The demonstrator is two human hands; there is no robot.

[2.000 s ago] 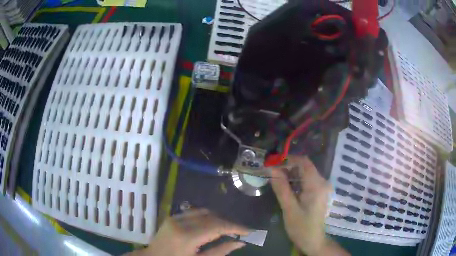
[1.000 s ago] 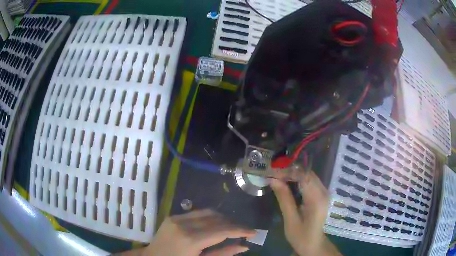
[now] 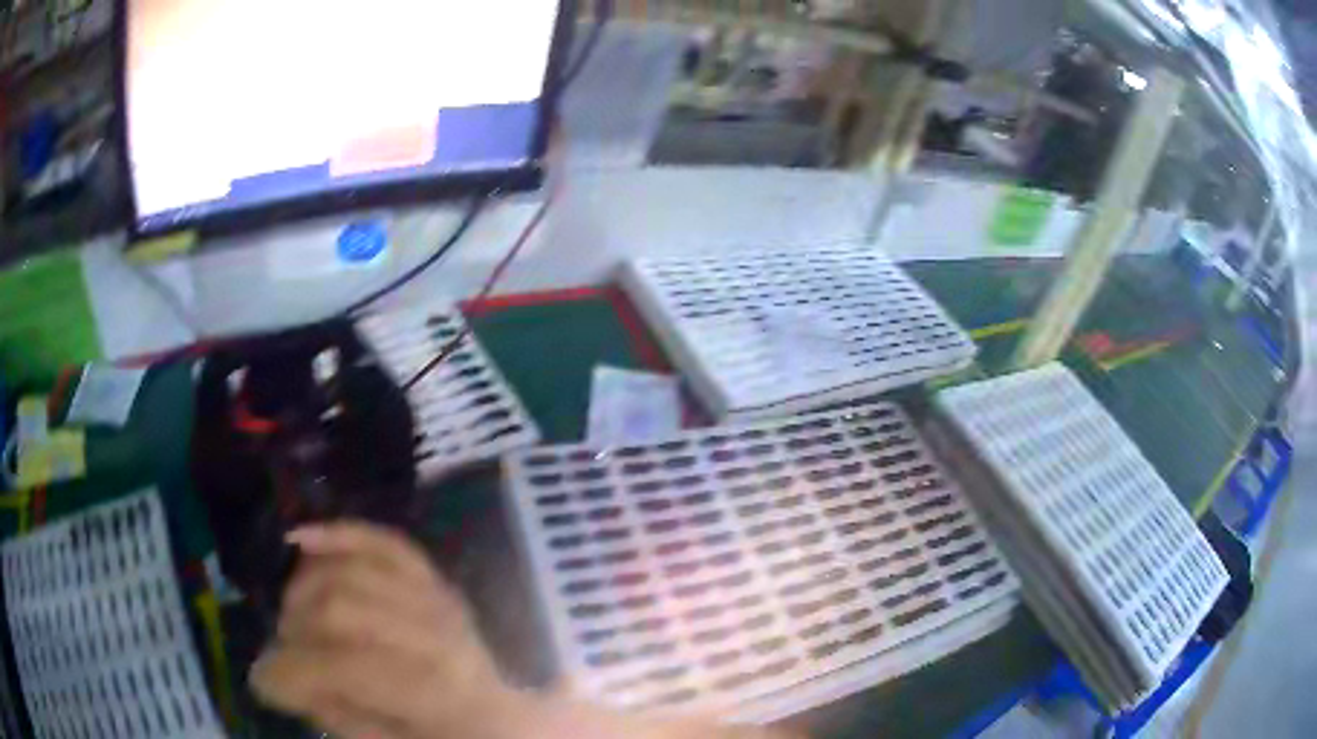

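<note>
The black test fixture (image 3: pixel 296 426) stands at the left, blurred. My right hand (image 3: pixel 368 635) is raised in front of the fixture, its fingers curled at the fixture's top; the hand hides what it may hold. My left hand is not in view. A white parts tray (image 3: pixel 751 541) with rows of dark-filled slots lies right of the fixture. The fixture's front, with its metal block and round seat, is hidden behind my hand or out of view.
A bright monitor (image 3: pixel 340 94) stands behind the fixture. Stacked trays (image 3: pixel 1083 505) lie at the right, another stack (image 3: pixel 809 325) at the back, one tray (image 3: pixel 441 383) behind the fixture and one (image 3: pixel 101 621) at the lower left. A white paper (image 3: pixel 633 404) lies between trays.
The view has swung up and to the right, bringing in the monitor. My right hand has left the fixture's front and is now near its top. My left hand has gone out of view.
</note>
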